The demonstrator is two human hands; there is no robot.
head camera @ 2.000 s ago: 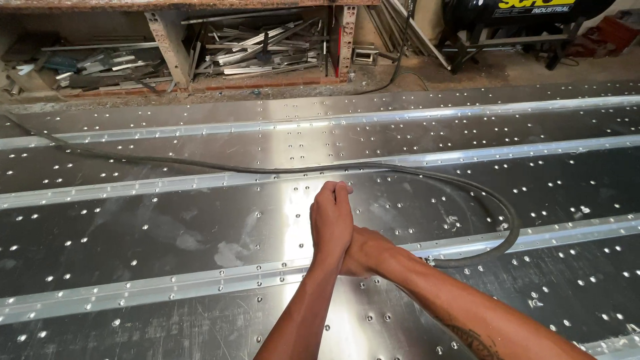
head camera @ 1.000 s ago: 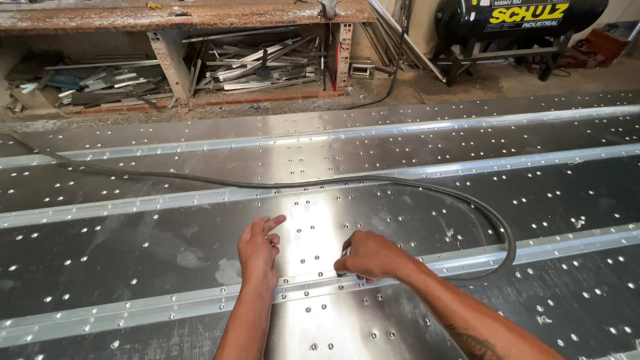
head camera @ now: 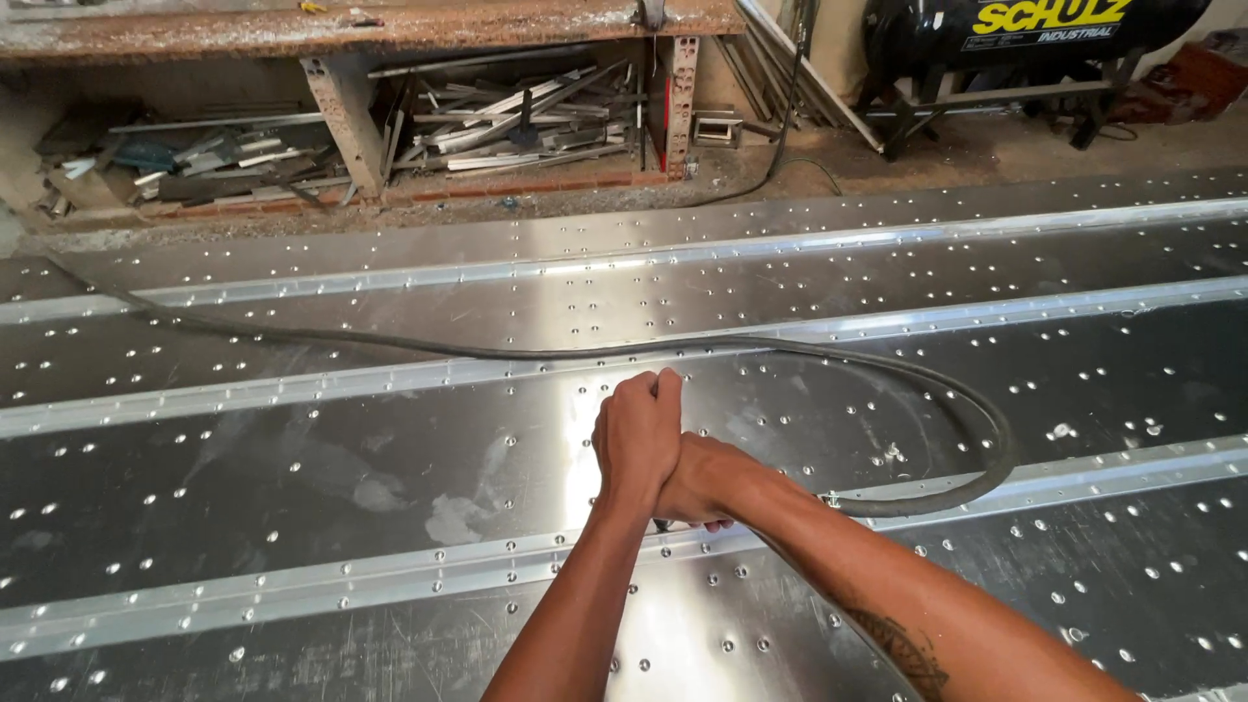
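Observation:
My left hand (head camera: 639, 434) is closed, knuckles up, over the riveted metal sheet (head camera: 390, 487), beside and touching my right hand. My right hand (head camera: 707, 478) is curled just below and to the right of it, above an aluminium rib (head camera: 341, 575). A small dark tip shows under my right hand; whatever the fingers enclose is hidden. A black rubber hose (head camera: 546, 351) crosses the sheet from the left, loops at the right and comes back to a metal clamp (head camera: 829, 499) beside my right forearm.
Beyond the sheet stands a workbench (head camera: 244, 34) with metal offcuts (head camera: 517, 122) heaped beneath. A black air compressor (head camera: 1033, 39) is at the back right. Metal bars (head camera: 819, 88) lean beside the bench. Raised ribs and rows of rivets run across the sheet.
One second ago my hands were apart; now they are together, much as two seconds ago. My left hand has moved right and its fingers have closed.

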